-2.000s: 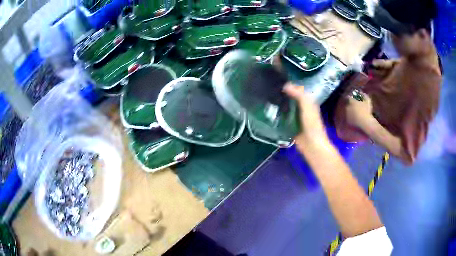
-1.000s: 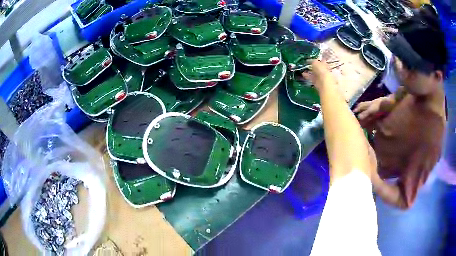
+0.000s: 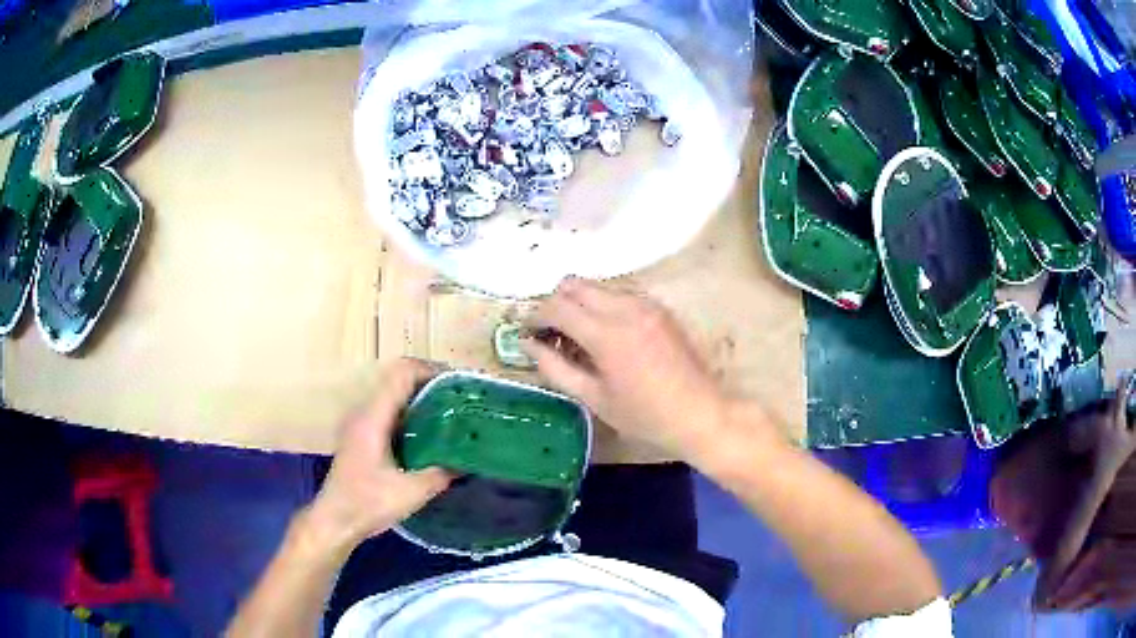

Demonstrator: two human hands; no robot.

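Observation:
A green housing (image 3: pixel 493 426) with a pale rim and a dark inset panel is held at the bench's front edge. My left hand (image 3: pixel 374 455) grips its left side, thumb over the inside. My right hand (image 3: pixel 623 355) is just above and right of the housing, its fingertips at a small pale dish (image 3: pixel 512 345) on a cardboard pad (image 3: pixel 455 322). Whether the fingers hold anything is hidden by blur. Behind them, an open clear plastic bag (image 3: pixel 623 237) holds a heap of small metallic fittings (image 3: pixel 478 137), some with red spots.
Cardboard (image 3: pixel 249 224) covers the bench. A few housings (image 3: pixel 90 256) lie at the left. A large pile of housings (image 3: pixel 941 237) stands at the right. A person's arm (image 3: pixel 1096 486) shows at the right edge. A red stool (image 3: pixel 118 530) is on the floor at lower left.
The view has swung from the pile to the bench in front of me. My left hand and a held housing now show. My right hand has moved from the pile to the small dish.

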